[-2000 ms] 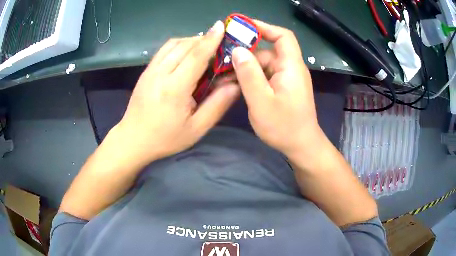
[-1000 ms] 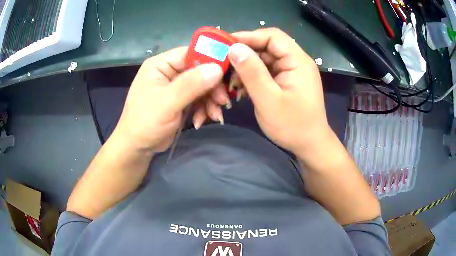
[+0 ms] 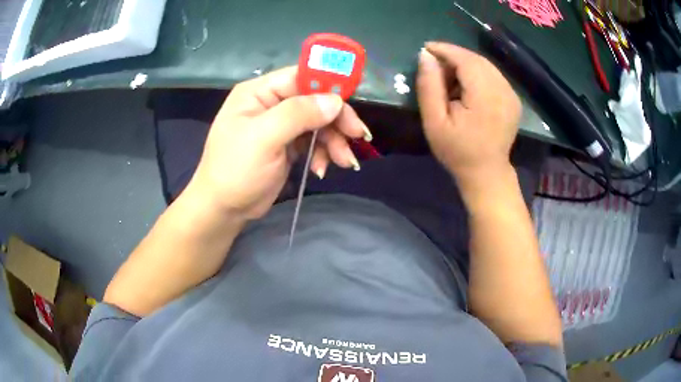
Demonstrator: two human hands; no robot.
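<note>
The red probe thermometer [image 3: 351, 80] is in my left hand [image 3: 261, 134], above the bench's front edge. Its head is upright, with the pale blue display lit and two grey buttons facing me. My left thumb lies on the lower head, and the thin metal stem points down over my shirt. A small dark red piece [image 3: 366, 147] shows below my left fingers; what it is cannot be told. My right hand [image 3: 478, 112] is curled over the bench edge, thumb and forefinger close together. Whether it holds something tiny cannot be told.
Small white bits [image 3: 402, 83] lie at the bench edge. The black electric screwdriver [image 3: 541, 86] lies at right, beside red-handled pliers [image 3: 595, 60] and white tissue [image 3: 633, 123]. Pink-red sticks [image 3: 534, 9] lie at the back. A white tray [image 3: 142, 41] is left; a clear tray of thermometers [image 3: 586, 246] is below right.
The open-looking thermometer head turned to show its red face, and its display now shows digits. My right hand has left it and moved right. The view has shifted slightly.
</note>
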